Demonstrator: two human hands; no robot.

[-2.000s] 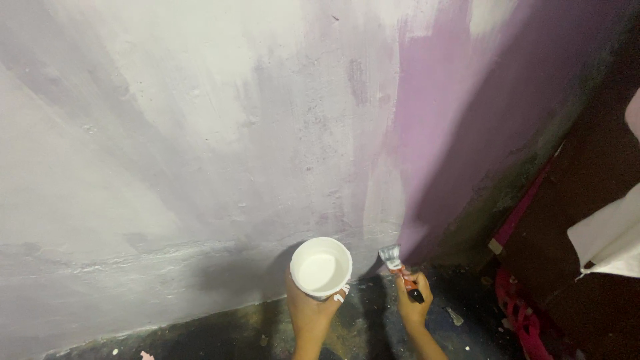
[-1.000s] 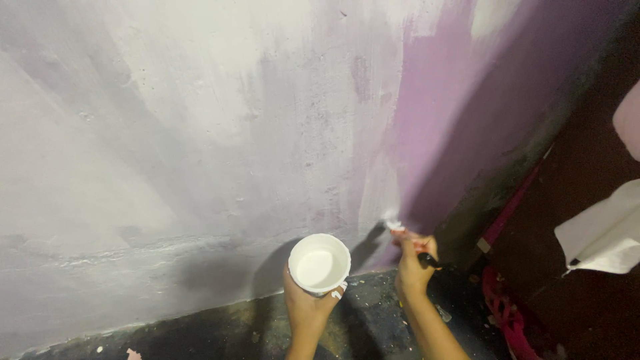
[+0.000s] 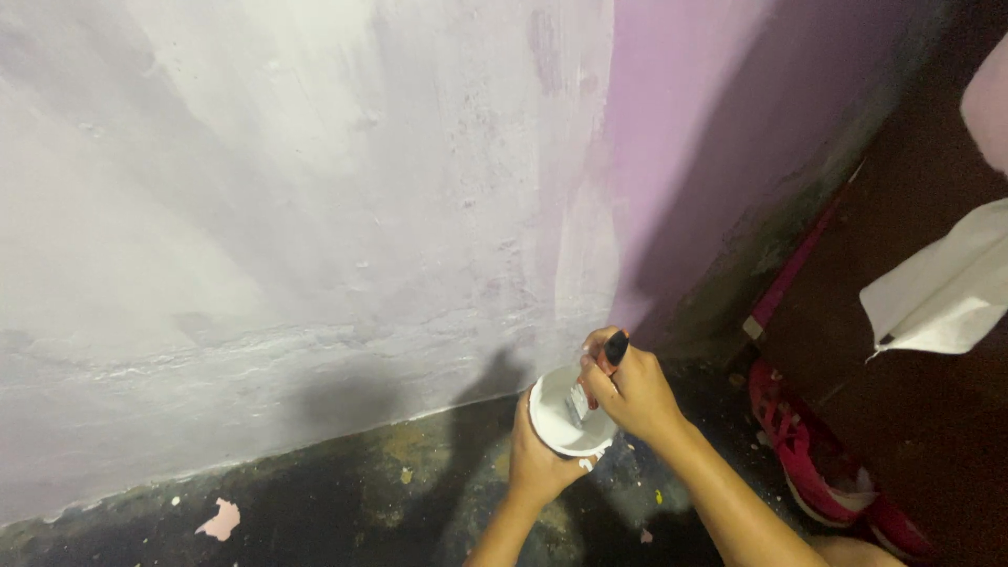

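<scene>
My left hand grips a white tub of white paint from its left and lower side, with white paint smeared on the fingers near the rim. Above the tub, my right hand holds a paintbrush with a black and red handle. The brush's bristles point down inside the tub, at the paint; how deep they dip is hard to tell. Behind both hands rises a wall, coated whitish over its left and middle parts and purple toward the right.
A dark floor with paint spots and a pale pink flake meets the wall's lower edge. To the right lie red shoes beside a dark brown surface. White cloth hangs at the right edge.
My right hand has brought the brush from the lower wall, where it was one second ago, down and left into the tub. My left hand still holds the tub.
</scene>
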